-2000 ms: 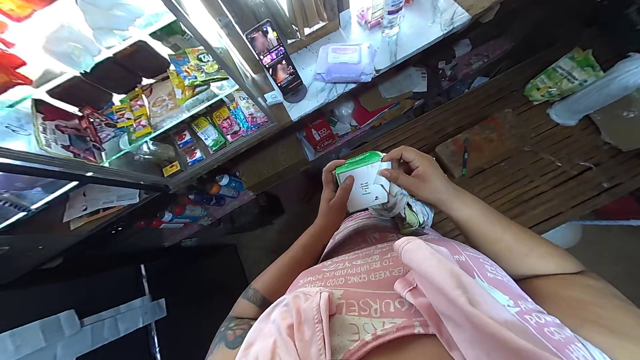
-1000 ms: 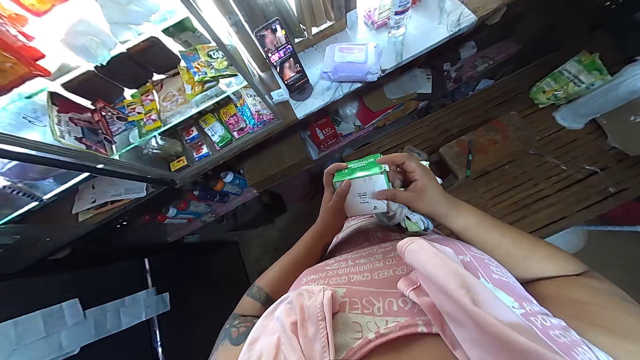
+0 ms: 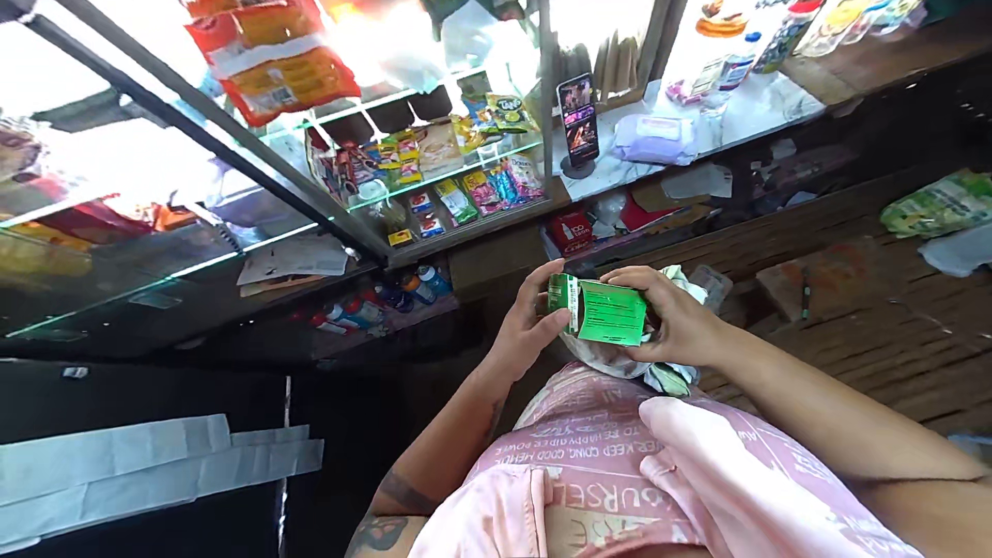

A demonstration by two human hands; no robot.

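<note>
A small green cardboard box [image 3: 612, 312] with printed writing is held between both hands in front of the pink printed shirt. My left hand [image 3: 535, 318] grips its left end, thumb on the near face and fingers behind. On the other side, my right hand [image 3: 670, 314] holds the right end, with fingers along the upper edge and the thumb below. Beneath the box and right hand lies a crumpled light cloth or plastic bundle [image 3: 670, 378], partly hidden.
Ahead, a glass display case holds snack sachets [image 3: 508, 112]. A phone on a stand [image 3: 579, 128] and a lilac wipes pack [image 3: 656, 139] sit on the white counter. Bottles [image 3: 418, 291] stand under the case. At right, a green bag [image 3: 942, 203] and a pen [image 3: 806, 293] lie on slatted wood.
The box has been turned: a white face showed towards me before, and a green printed face shows now. Both hands still hold it. The view has shifted somewhat.
</note>
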